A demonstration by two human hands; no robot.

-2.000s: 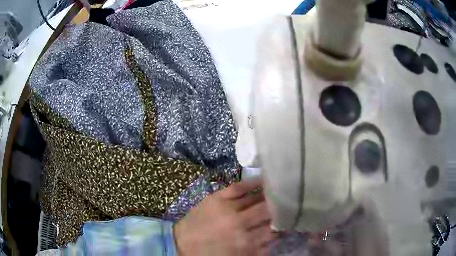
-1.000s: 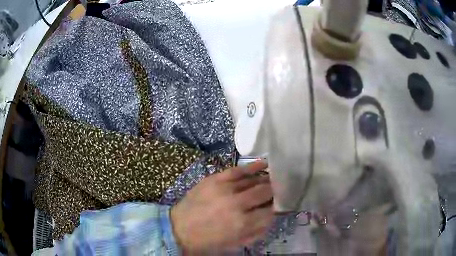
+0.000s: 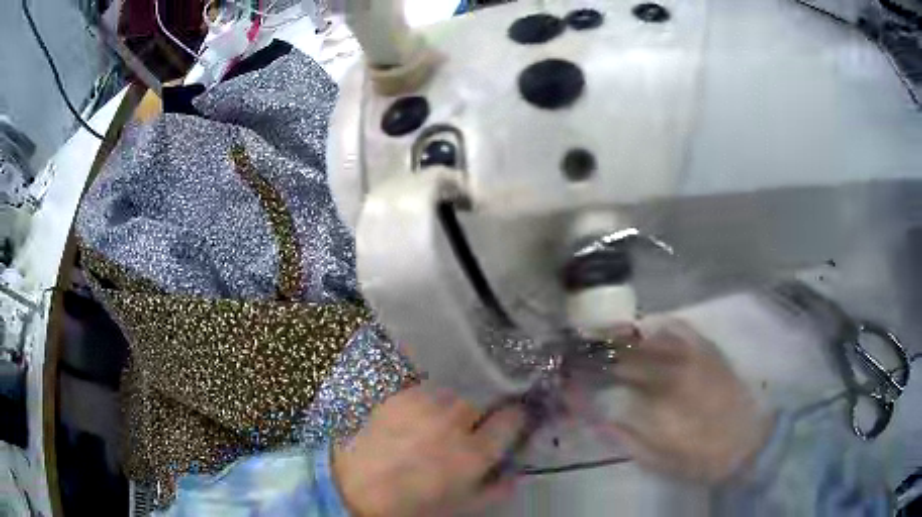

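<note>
The grey printed fabric [image 3: 182, 212] lies on the left of the table, with a narrow brown-gold strip along it. The brown-gold printed fabric [image 3: 233, 364] hangs over the near left edge. The cream sewing machine head [image 3: 647, 121] covers the upper middle and hides the needle area. My left hand [image 3: 415, 454] is at the fabric's near right end, below the machine head, fingers bent. My right hand [image 3: 687, 404] is blurred, right of the needle area, its fingertips near a small dark purplish piece between the hands. Whether either hand grips anything is unclear.
Scissors with ring handles [image 3: 878, 379] lie at the right on the white table. The table's curved brown edge [image 3: 66, 273] runs down the left. Dark space shows below it. Blurred cloth and cables are at the upper left.
The view has shifted right, so the machine head appears further left and higher. My right hand and the scissors now show clear of the head. My left hand remains beside the fabric's end.
</note>
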